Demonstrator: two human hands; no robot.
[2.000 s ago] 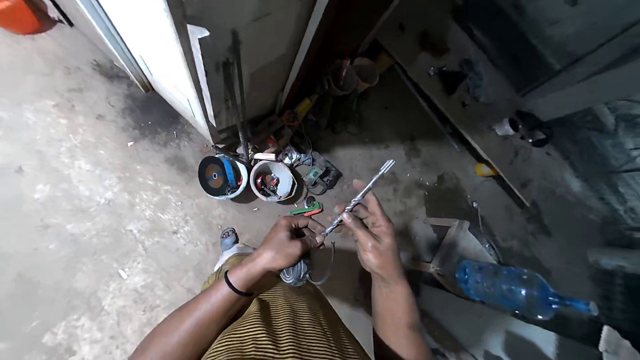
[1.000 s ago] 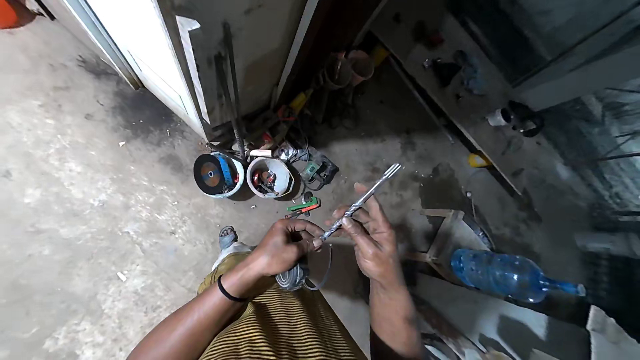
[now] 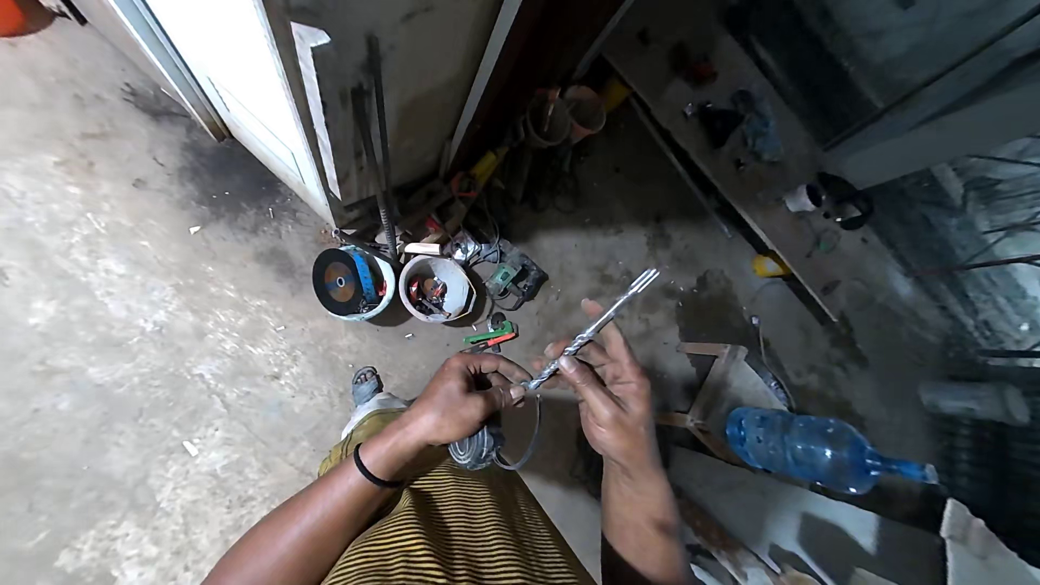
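A masonry drill bit [image 3: 591,331] with a spiral flute and a grooved shank slants up to the right between my hands. The fingertips of my left hand [image 3: 471,396] pinch its lower, fluted end. My right hand [image 3: 609,390] holds it around the middle, thumb on the flute, with the shank sticking out past the fingers. A coil of grey cable or wire [image 3: 474,448] hangs just under my left hand, and a loose loop of it curves to the right. What holds the coil is hidden.
On the floor ahead stand a bucket with cutting discs [image 3: 341,280], a white bucket of small parts [image 3: 439,288], a green power tool [image 3: 516,276] and a green-and-orange hand tool [image 3: 491,335]. A blue plastic bottle [image 3: 812,447] lies at right beside a wooden frame [image 3: 715,382]. A door [image 3: 244,89] stands at upper left.
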